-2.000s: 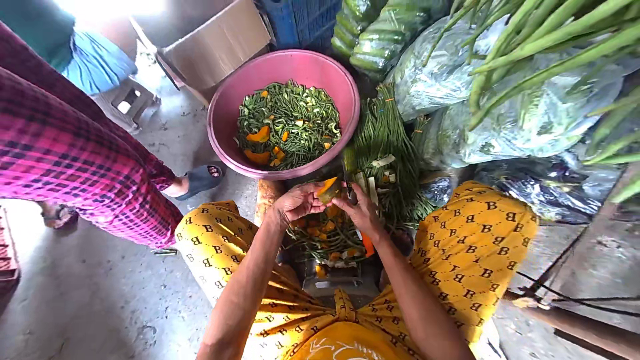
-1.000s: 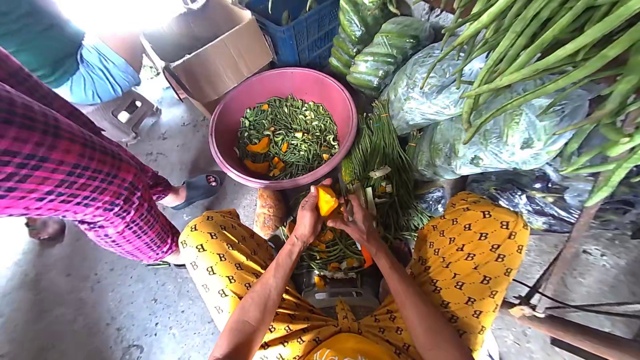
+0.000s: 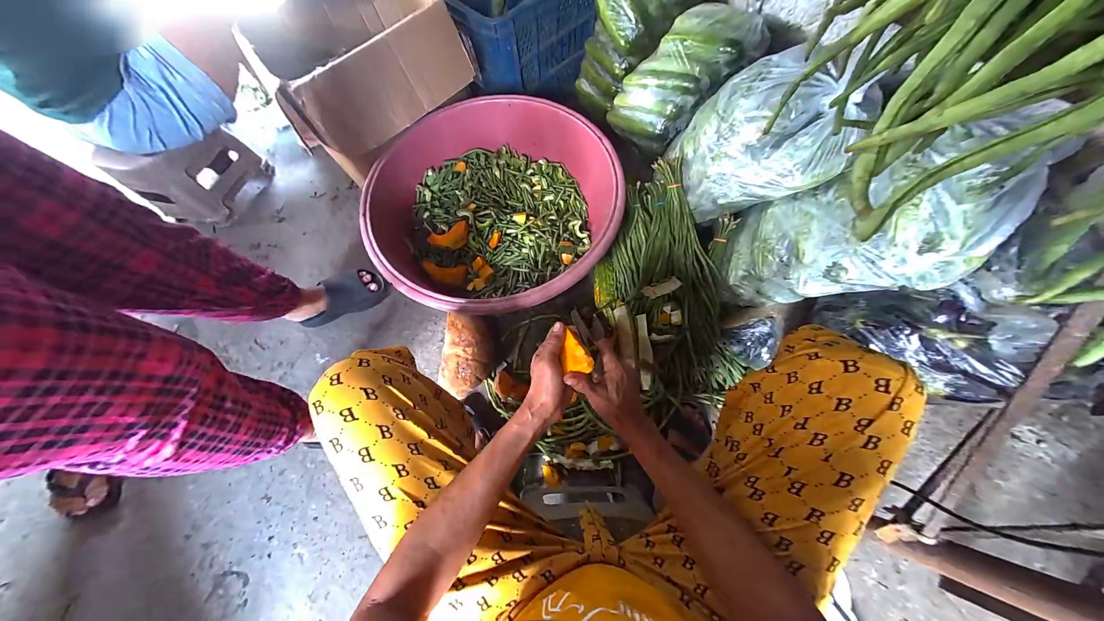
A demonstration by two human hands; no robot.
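Observation:
My left hand (image 3: 549, 373) holds a piece of orange pumpkin (image 3: 576, 352) between my knees. My right hand (image 3: 614, 384) is at the right side of that piece, closed around a dark blade-like tool (image 3: 588, 329) that points up and away from me; its exact kind is unclear. Just beyond my hands is a pink plastic tub (image 3: 493, 304) with cut green beans (image 3: 509, 216) and pumpkin pieces (image 3: 450, 235). Long beans (image 3: 668, 250) lie in bundles to the right of the tub. Below my hands are more beans and small pumpkin bits (image 3: 576, 449).
A cardboard box (image 3: 384, 82) and a blue plastic crate (image 3: 539, 43) stand behind the tub. Bagged vegetables (image 3: 828, 233) and long green pods (image 3: 957, 112) fill the right. At left, a person in checked trousers (image 3: 172, 371) stands; another sits on a stool (image 3: 194, 177).
My hands have turned the pumpkin piece, and its orange face now shows more than two seconds ago. Both hands stay close together in front of the tub.

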